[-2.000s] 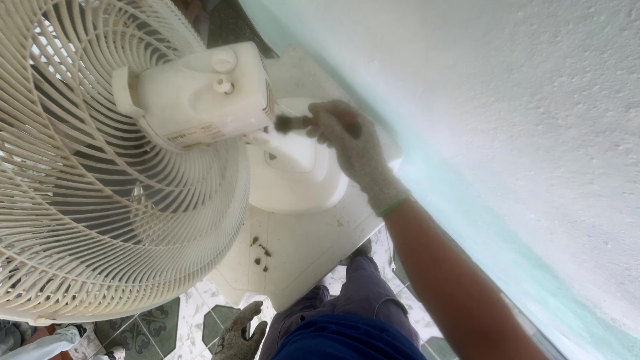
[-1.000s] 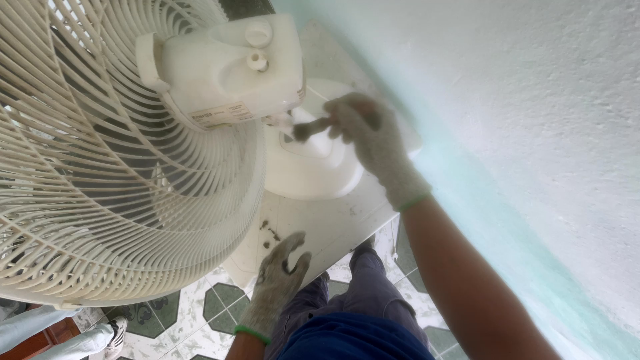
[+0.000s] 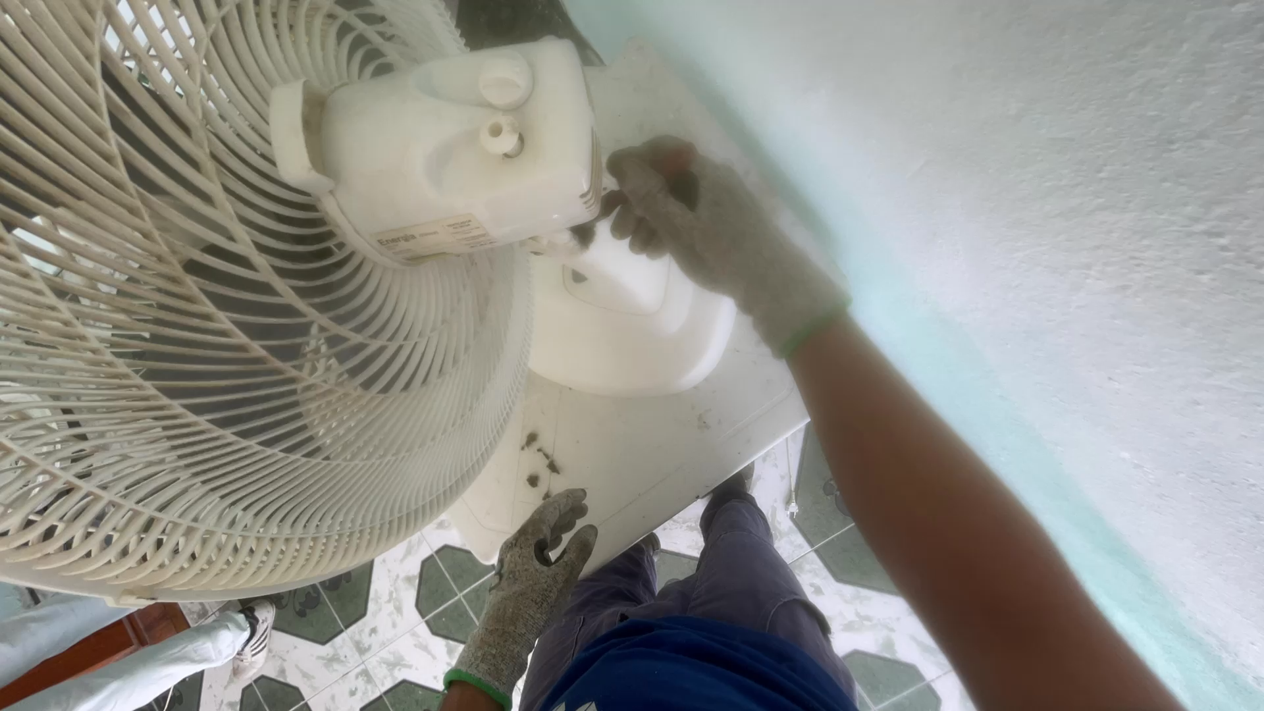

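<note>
A white electric fan fills the left side, with its wire grille (image 3: 247,296) and motor housing (image 3: 464,148) above a rounded base (image 3: 642,336) on a white table (image 3: 691,425). My right hand (image 3: 701,222), in a grey knit glove, is shut on a small brush (image 3: 585,233), whose dark bristles are at the underside of the motor housing; its handle is mostly hidden in the fingers. My left hand (image 3: 538,573), gloved too, holds nothing, fingers apart, near the table's front edge. Dark clumps of dust (image 3: 541,459) lie on the table just beyond it.
A textured white wall (image 3: 1066,197) with a pale green band runs along the right. Below is a patterned tile floor (image 3: 395,612). At the lower left are another person's light trouser leg (image 3: 168,662) and shoe (image 3: 257,637), beside a reddish-brown wooden item (image 3: 118,647).
From low beside the table, my left hand has come up to the table's front edge. My right hand has moved with the brush from over the base back up to the motor housing since one second ago.
</note>
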